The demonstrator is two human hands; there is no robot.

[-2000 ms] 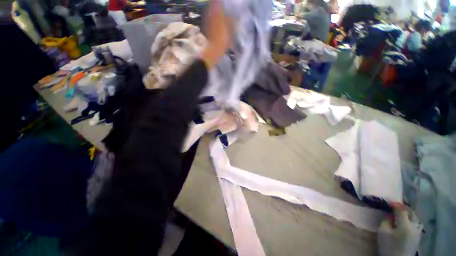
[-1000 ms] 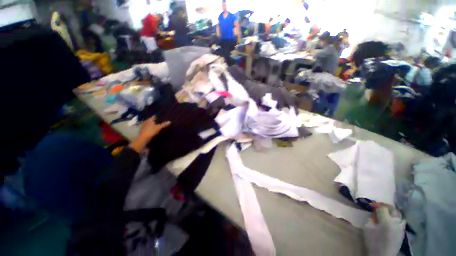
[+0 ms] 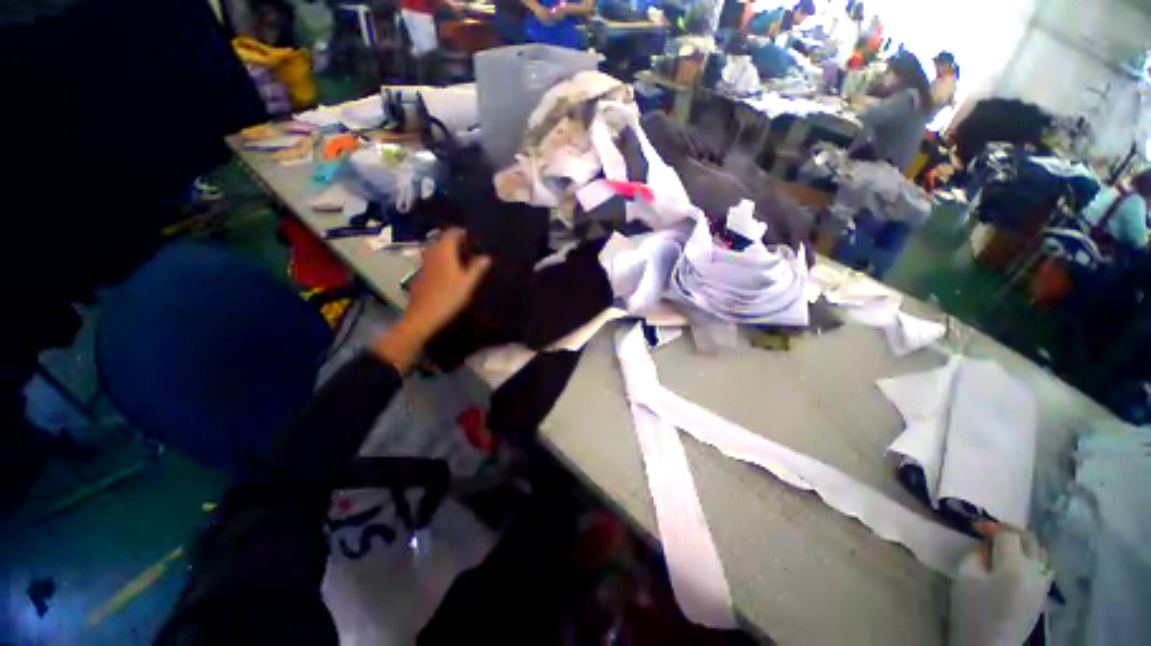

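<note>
My left hand [image 3: 439, 297], bare, is on the black cloth [image 3: 505, 271] in the offcut heap, fingers partly spread; whether it grips the cloth is hard to tell. My right hand [image 3: 1001, 583], in a white glove, is at the near end of the folded white bundle [image 3: 985, 435], where dark edges show. Its fingers are closed at the end of a long white strip [image 3: 808, 486]. The strip runs left across the table to the heap. Another white length [image 3: 682, 530] hangs toward the table's near edge.
Coiled white offcuts [image 3: 745, 284] and crumpled pale cloth [image 3: 562, 139] lie on the long table [image 3: 757, 391]. A grey box [image 3: 518, 95] stands behind. Light blue garments [image 3: 1111, 530] lie at right. A round blue seat-like thing [image 3: 208, 353] is below left. People work in the background.
The white bunch lifted by my left hand two seconds ago now lies on the heap. My left hand moved down to the black cloth and slightly along it. My right hand stays at the bundle.
</note>
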